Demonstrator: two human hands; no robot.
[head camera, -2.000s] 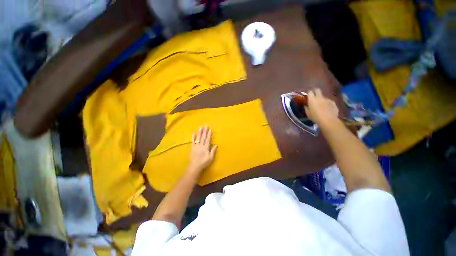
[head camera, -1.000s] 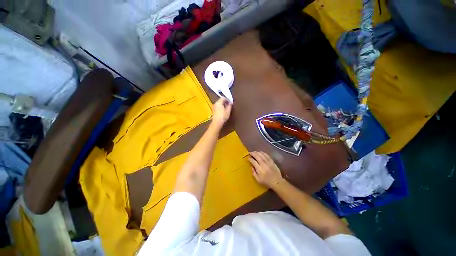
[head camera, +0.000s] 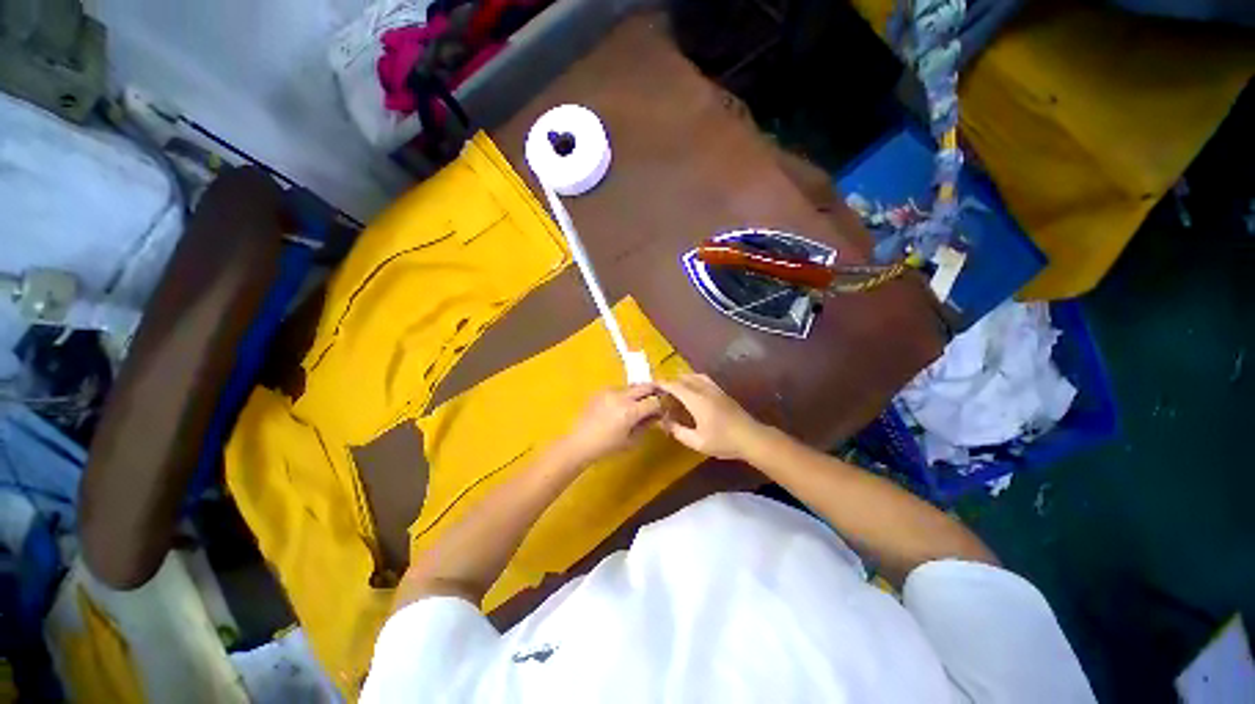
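A mustard-yellow garment panel (head camera: 530, 433) lies nearest me on the table. A white tape roll (head camera: 570, 149) sits at the far side, and its white tape (head camera: 586, 264) runs down to the panel's right edge. My left hand (head camera: 619, 417) holds the tape's end there. My right hand (head camera: 705, 415) is beside it, fingertips at the same edge; whether it pinches tape or cloth is hard to tell. The steam iron (head camera: 765, 281) with its orange-brown handle rests on the table, untouched. A panel stack (head camera: 427, 282) lies beyond the working panel.
Brown table cover (head camera: 661, 151) lies under everything. A side pile of yellow cloth (head camera: 296, 509) is at the left edge. A padded brown arm (head camera: 179, 385) stands left. A blue bin (head camera: 1094, 399) with white scraps is right. A wrapped hose (head camera: 939, 124) hangs behind the iron.
My left hand has come back towards me from beside the roll, and tape now stretches from the roll to the panel edge. My right hand has moved beside it. The iron was released earlier.
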